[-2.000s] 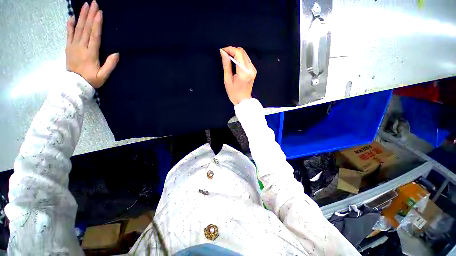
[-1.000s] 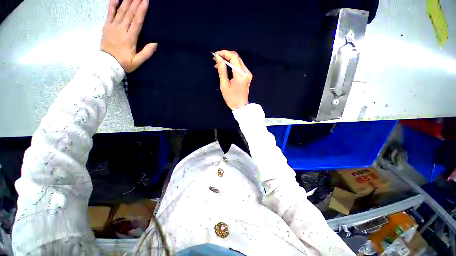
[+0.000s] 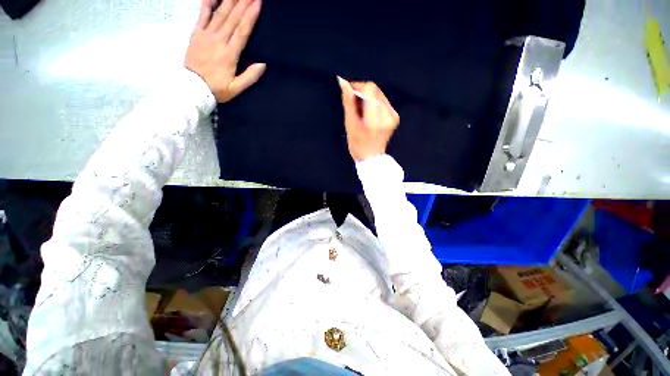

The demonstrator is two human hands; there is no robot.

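Observation:
A dark garment panel [image 3: 294, 139] lies flat on the white table in front of me, a bit of checked edge showing at its left side. My left hand [image 3: 224, 51] lies flat with fingers spread on the panel's left edge; its fingertips reach the top of the picture. My right hand [image 3: 369, 117] holds a thin white marking pencil [image 3: 363, 95] over the middle of the panel, its tip pointing up and left; I cannot tell if it touches the cloth. A metal cloth weight with a handle [image 3: 523, 117] lies on the panel's right edge. A tiny pale mark shows left of it.
The white table [image 3: 88, 95] has its front edge just below the panel. A yellow strip [image 3: 657, 57] lies at far right, dark cloth [image 3: 16, 7] at the far left corner. Below are a blue bin [image 3: 499, 228], a cardboard box [image 3: 525, 283] and metal shelving.
The view has shifted, so the panel, weight and left hand appear further right. My right hand still holds the pencil, now with its tip nearer my left hand's level.

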